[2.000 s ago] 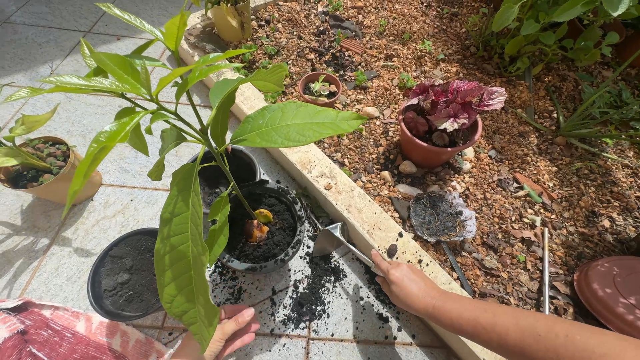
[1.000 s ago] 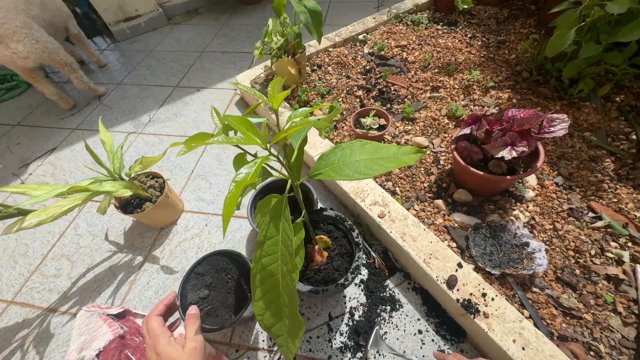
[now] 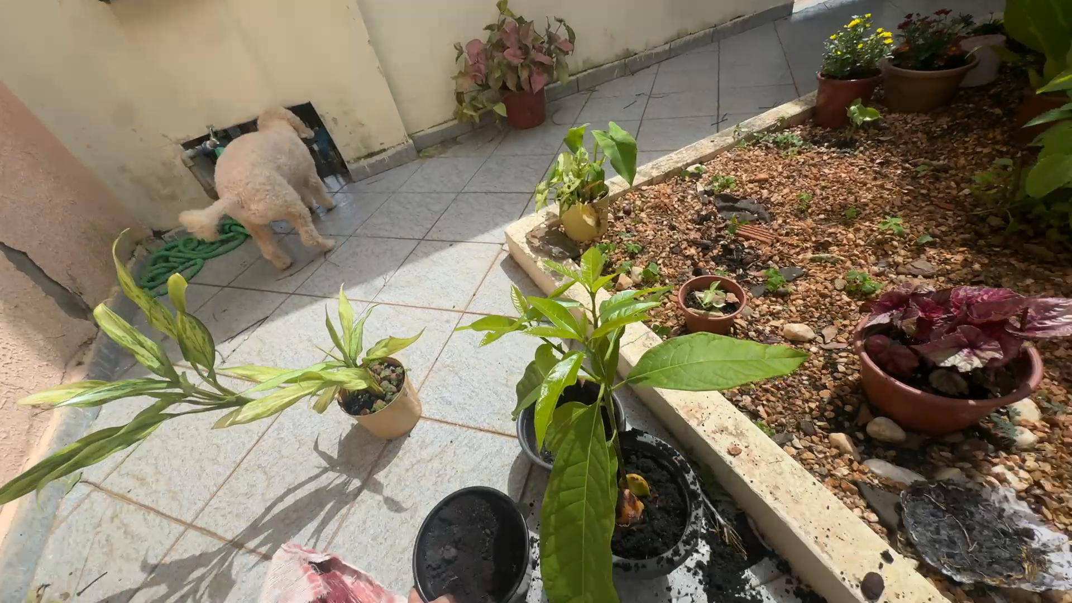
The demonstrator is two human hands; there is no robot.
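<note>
At the bottom edge a fingertip of my left hand [image 3: 434, 597] shows at the near rim of a black plastic pot [image 3: 471, 548] with dark soil inside; the rest of the hand is out of view. To its right, a leafy green seedling [image 3: 578, 469] grows from a seed in a pot of dark soil [image 3: 657, 536]. Behind that stands another dark pot [image 3: 536, 440], partly covered by leaves. Dark soil lies spilled by the stone curb [image 3: 754, 469]. My right hand and the trowel are outside the frame.
A dog [image 3: 272, 180] stands by a wall opening near a green hose [image 3: 188, 255]. A variegated plant in a tan pot [image 3: 389, 406] is on the tiles. The gravel bed holds a red-leaved plant in a terracotta-coloured pot [image 3: 946, 402] and a small succulent pot [image 3: 712, 314].
The view has swung up and left. My left hand moved from beside the seedling to the black pot. My right hand, earlier on the trowel, has gone out of view.
</note>
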